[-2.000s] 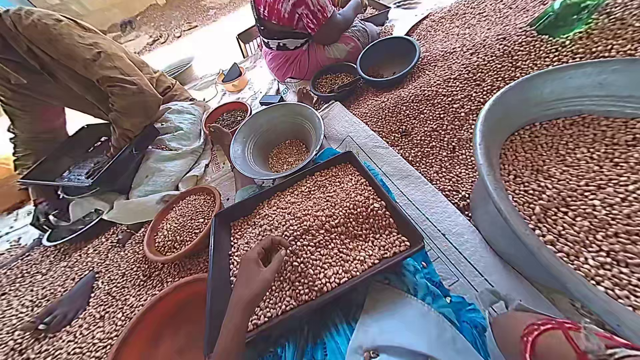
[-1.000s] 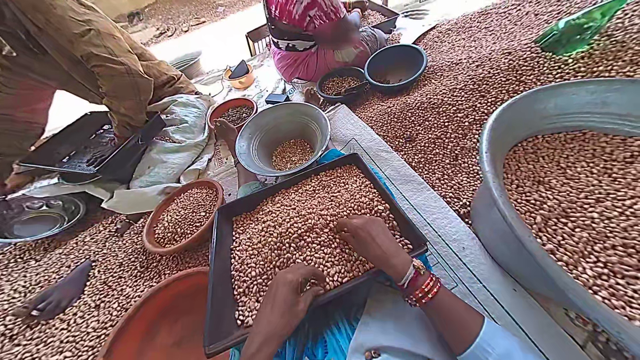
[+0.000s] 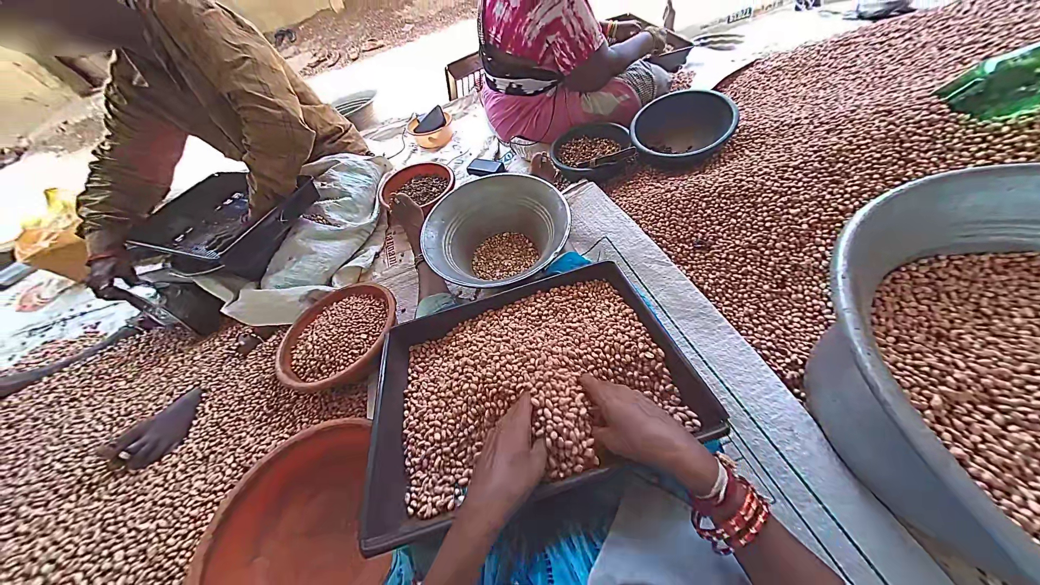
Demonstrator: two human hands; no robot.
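Observation:
A black rectangular tray (image 3: 376,455) full of shelled nuts or beans (image 3: 520,357) lies tilted across my lap. Both of my hands are in the front half of the tray, a little apart, with a mound of the nuts between them. My left hand (image 3: 509,451) touches the nuts with its fingers pointing away from me. My right hand (image 3: 638,422), with red and white bangles at the wrist, has its fingertips in the nuts; its fingers are partly spread. Whether either palm holds nuts is hidden. Just beyond the tray stands a metal basin (image 3: 443,236) with a few nuts.
A large metal tub (image 3: 853,390) of nuts stands at right. An orange bowl (image 3: 276,512) and a clay bowl of nuts (image 3: 284,349) are at left. Loose nuts (image 3: 812,179) cover the ground. Two people sit or bend beyond, near dark bowls (image 3: 685,126) and another black tray (image 3: 203,223).
My right hand, not seen two seconds ago, came into the tray and has since moved nearer to me. My left hand has moved forward and right. The person at left now reaches a hand to a metal dish.

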